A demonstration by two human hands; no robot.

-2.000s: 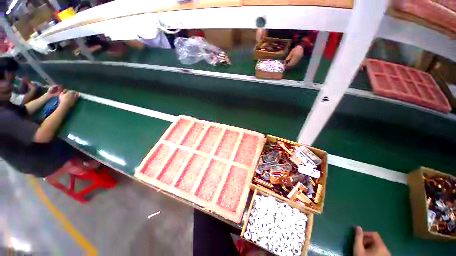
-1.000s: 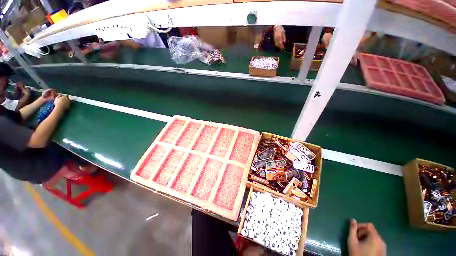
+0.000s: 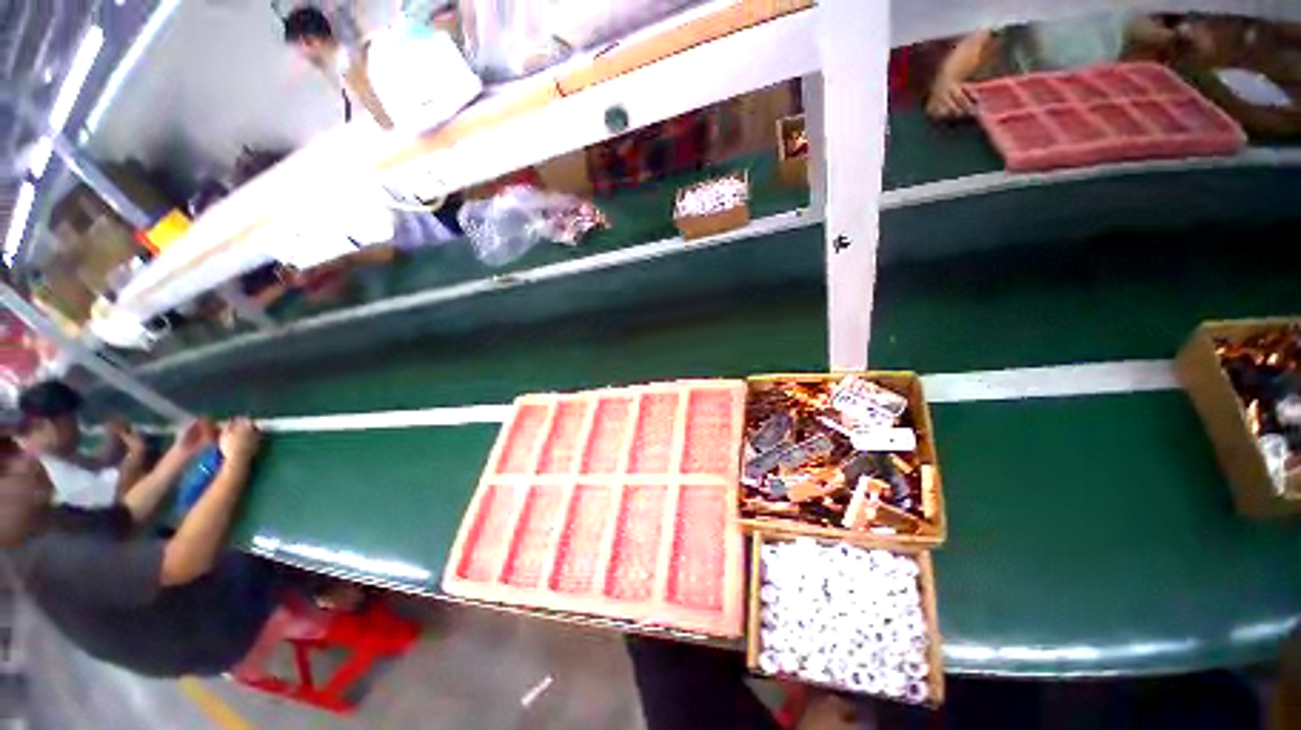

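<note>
Neither my left hand nor my right hand is in view. A pink-red compartment tray [image 3: 606, 479] with ten pockets in two rows lies on the green bench in front of me; its pockets look empty. An open cardboard metal-parts box [image 3: 935, 485] touches its right side, filled with copper, silver and dark pieces. A white-parts box [image 3: 932, 628] sits on the near side of it at the bench edge, full of small white pieces with dark centres.
Another metal-parts box [image 3: 1207, 414] stands far right. A white post [image 3: 850, 214] rises behind the boxes. Across the line are a pink tray [image 3: 1106, 114], a small white-parts box [image 3: 712, 217] and a plastic bag [image 3: 502, 224]. A person sits left beside a red stool [image 3: 335, 649].
The view has turned and tilted, so the post stands nearly upright. The hand at lower right is out of the picture. The tray and both near boxes keep their places on the bench.
</note>
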